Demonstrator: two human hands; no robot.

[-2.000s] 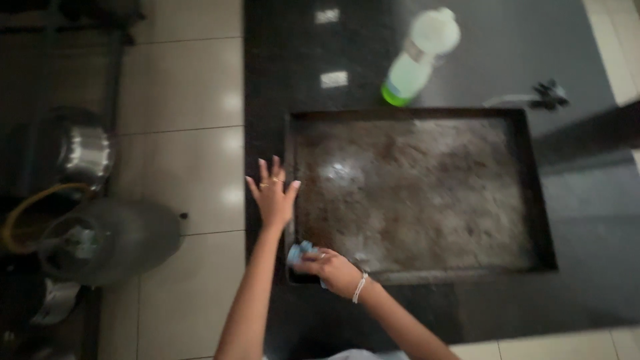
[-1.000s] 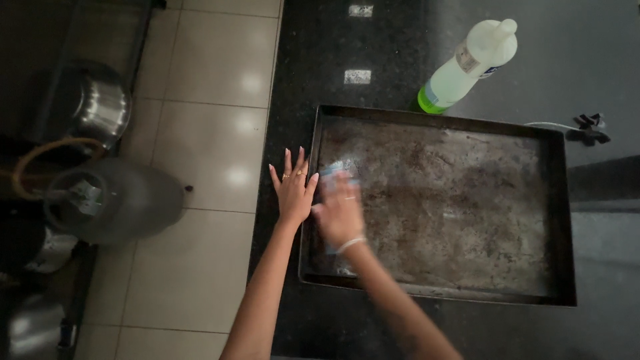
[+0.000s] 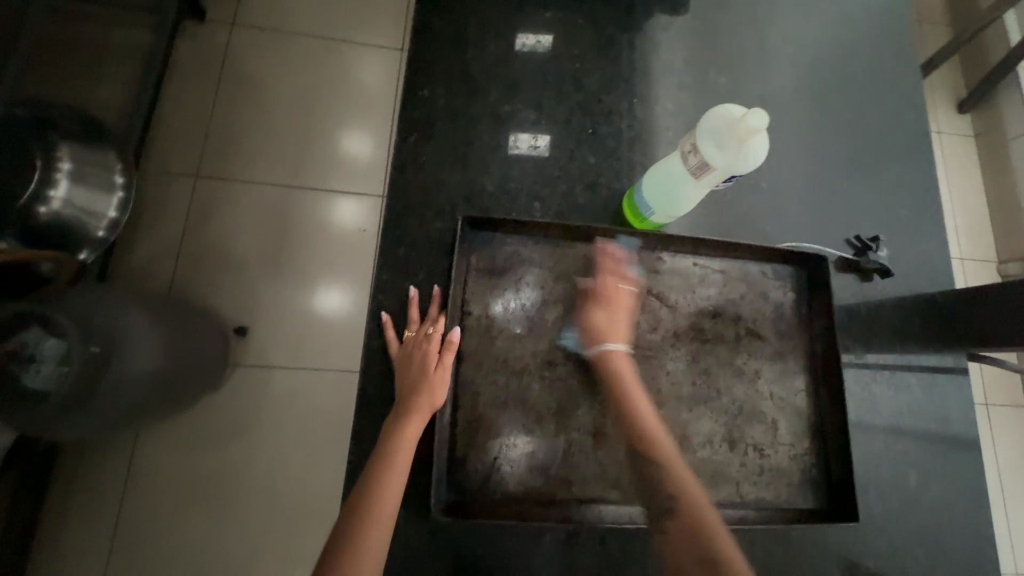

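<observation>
A large dark metal baking tray (image 3: 720, 384) with stained, worn metal lies on a black stone countertop (image 3: 496, 96). Inside it, my right hand (image 3: 610, 300) presses a light blue cloth (image 3: 570, 339) against the tray's bottom, near the upper middle; the hand is blurred, and most of the cloth is hidden beneath it. My left hand (image 3: 422, 352), with rings on its fingers, rests spread on the counter along the tray's left wall and holds nothing. Just beyond the tray's far wall stands a whitish plastic bottle (image 3: 692, 168) with a green base.
Right of the tray lies a black plug (image 3: 866, 258) on a white cord. A dark bar-like shape (image 3: 928, 318) crosses the right side. Below the counter's left edge is a tiled floor (image 3: 296, 264), with a gray gas cylinder (image 3: 120, 360) and a shiny metal pot (image 3: 84, 192) at far left.
My right hand has moved with the cloth from the tray's near left corner, along its left side, to the upper middle. My left hand stays by the left wall.
</observation>
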